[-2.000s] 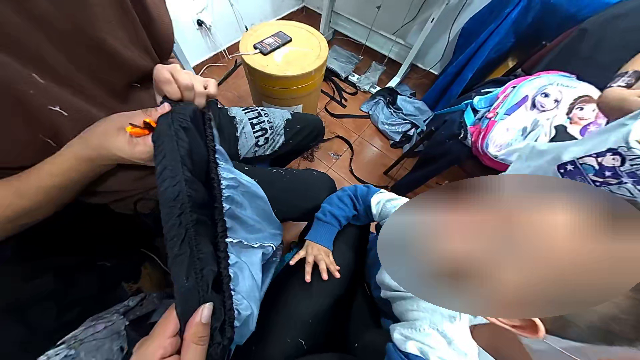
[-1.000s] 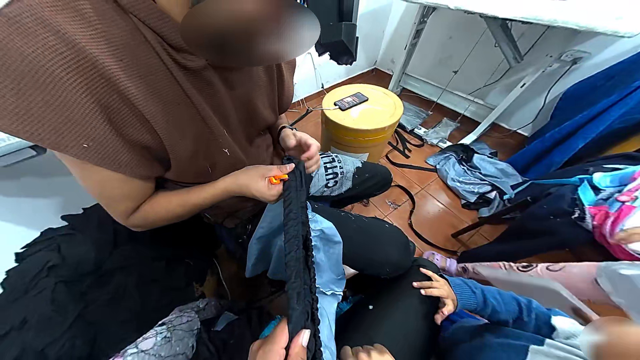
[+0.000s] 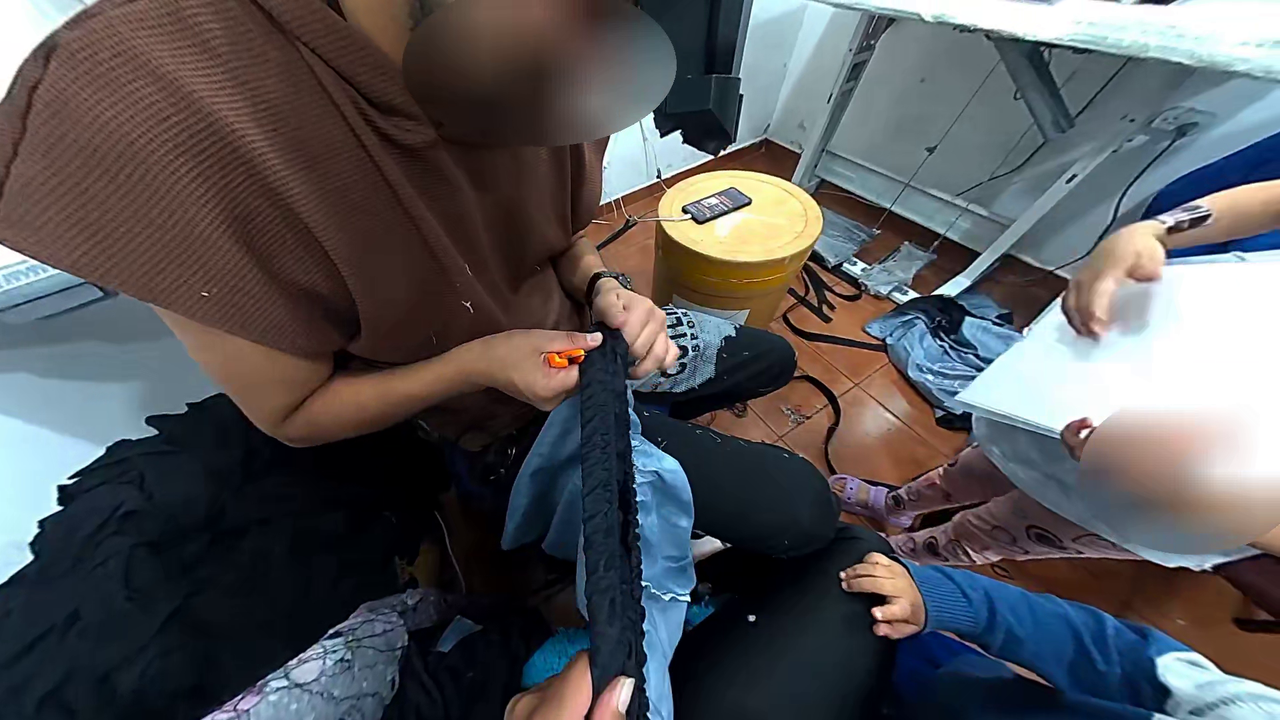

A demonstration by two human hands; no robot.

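Note:
My left hand (image 3: 570,692), cut off by the bottom edge, pinches the lower end of a gathered black fabric band (image 3: 608,500) between thumb and fingers. Light blue cloth (image 3: 662,500) is joined to the band and hangs beside it. A co-worker's two hands grip the band's upper end; a small orange tool (image 3: 566,358), its kind unclear, shows in one of them. The band runs lengthwise between that person and me. My right hand is out of view.
Black cloth (image 3: 200,550) is heaped at left. A phone (image 3: 717,205) lies on a yellow drum (image 3: 740,245). A small hand (image 3: 885,595) rests on a black-clothed leg at right. Another person with white sheets (image 3: 1040,360) is beyond. Straps and a blue-black garment (image 3: 945,345) lie on the tiles.
The view has swung well toward the co-worker. Fingers seen at the bottom edge one second ago, right of my left hand, are gone from view. White sheets and a hand have appeared at right.

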